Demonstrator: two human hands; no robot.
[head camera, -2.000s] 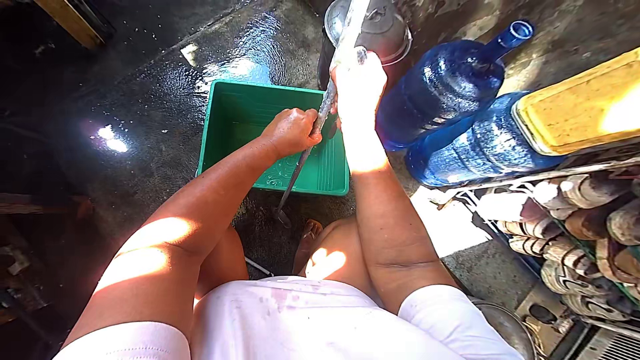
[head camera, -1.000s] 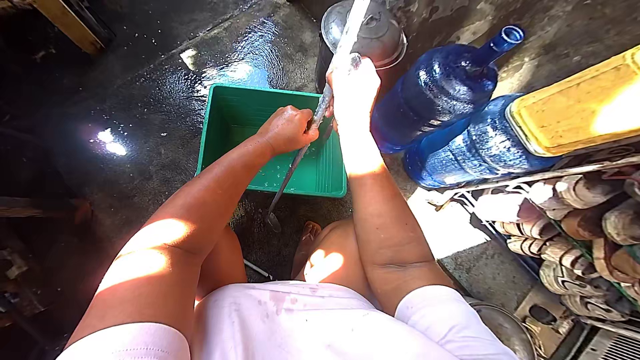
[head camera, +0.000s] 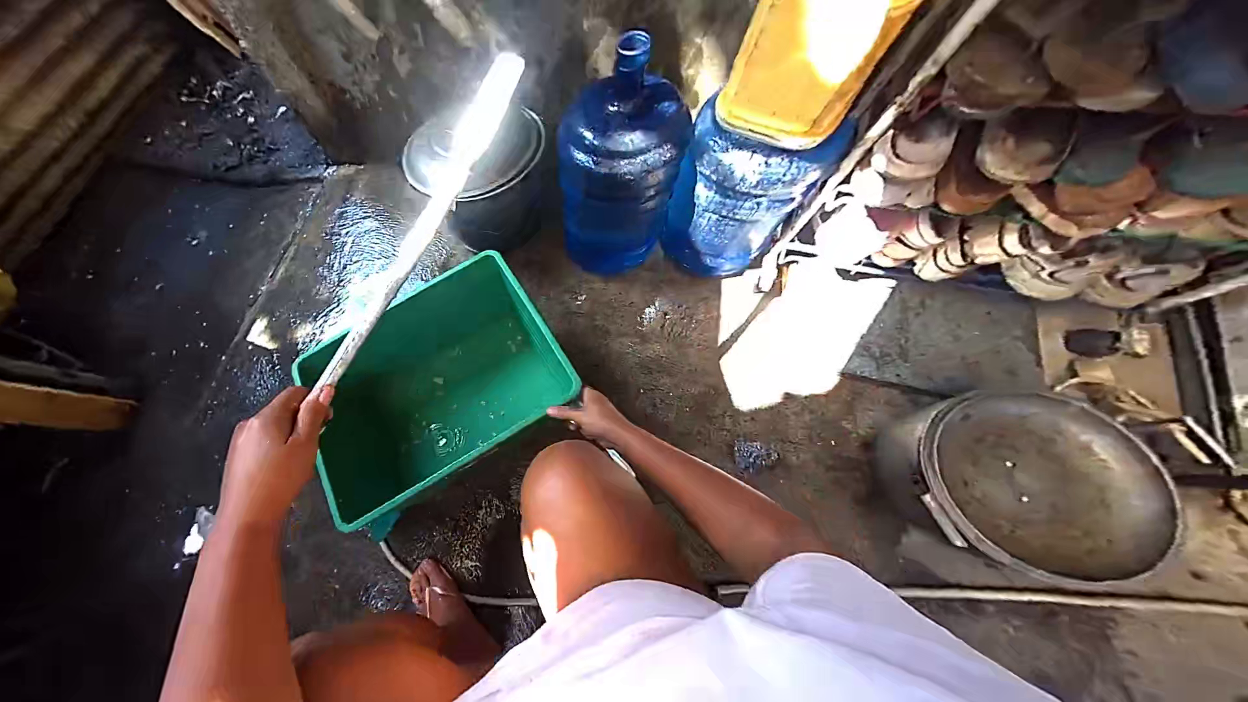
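Note:
In the head view, my left hand (head camera: 278, 444) is closed around the lower end of a long pale stick (head camera: 429, 219), which slants up and right over a green plastic bin (head camera: 450, 478). That hand is at the bin's left side; whether it also touches the bin cannot be told. My right hand (head camera: 593, 413) grips the bin's rim at its right corner. The bin is tilted, with a little water inside. The stick's bright upper end passes in front of a lidded metal pot (head camera: 497, 210).
Two blue water jugs (head camera: 624, 156) (head camera: 726, 210) stand behind the bin, with a yellow container (head camera: 780, 107) above one. A shoe rack (head camera: 936, 73) is at the upper right. A large lidded pot (head camera: 1053, 487) sits at the right. A hose (head camera: 975, 594) crosses the wet floor.
My right hand has let go of the stick and taken the bin's rim. My left hand still holds the stick, now at its lower end. The bin has turned, and the view has shifted right.

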